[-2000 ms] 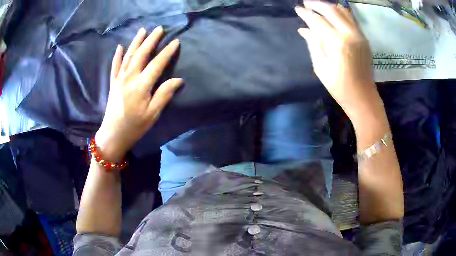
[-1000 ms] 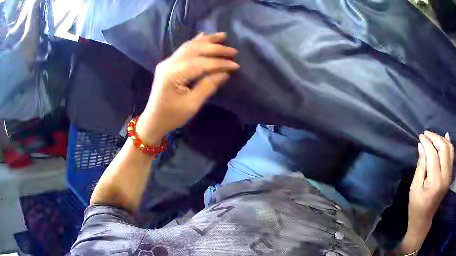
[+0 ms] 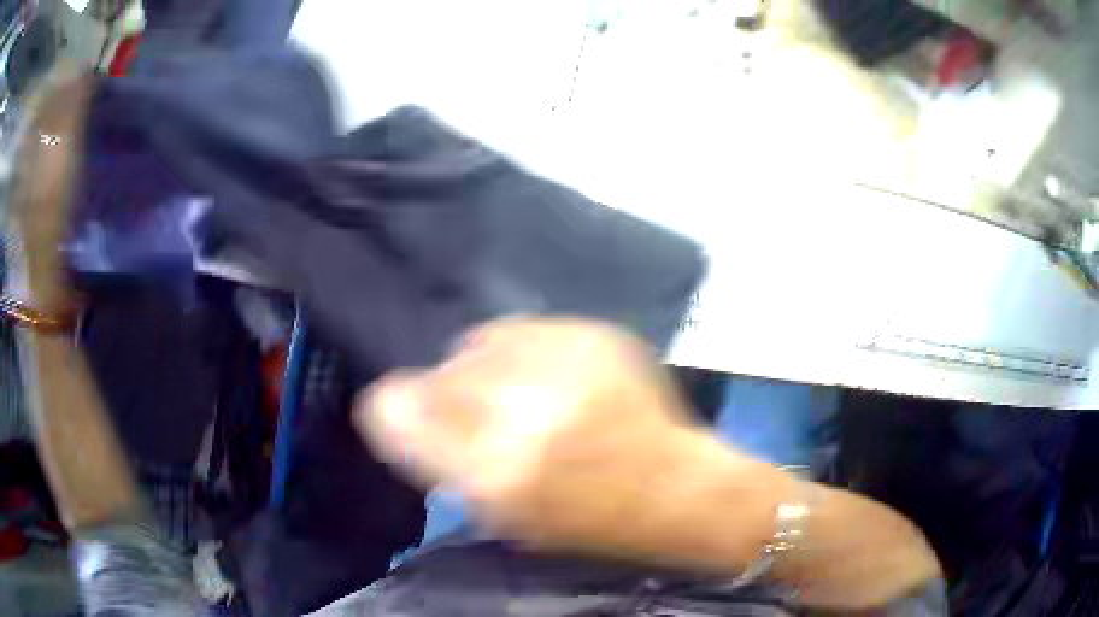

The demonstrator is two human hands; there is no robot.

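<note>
The dark navy cloth (image 3: 506,229) lies bunched and blurred over the left part of the white table, partly over its front edge. My left hand (image 3: 51,169) is blurred at the far left edge of the picture, against the cloth's left end; its fingers are unclear. My right hand (image 3: 530,404) is strongly blurred at the cloth's lower edge, its fingers curled in and pointing left. Whether either hand grips cloth cannot be told.
The white sewing table (image 3: 771,265) has a printed ruler scale (image 3: 976,356) along its front edge. A blurred red item (image 3: 964,58) and dark and metal parts are at the upper right. Dark cloth (image 3: 145,374) hangs below the table at left.
The cloth has moved left and bunched up, baring the white table. My left hand has gone to the far left; my right hand has come from the right edge to the middle.
</note>
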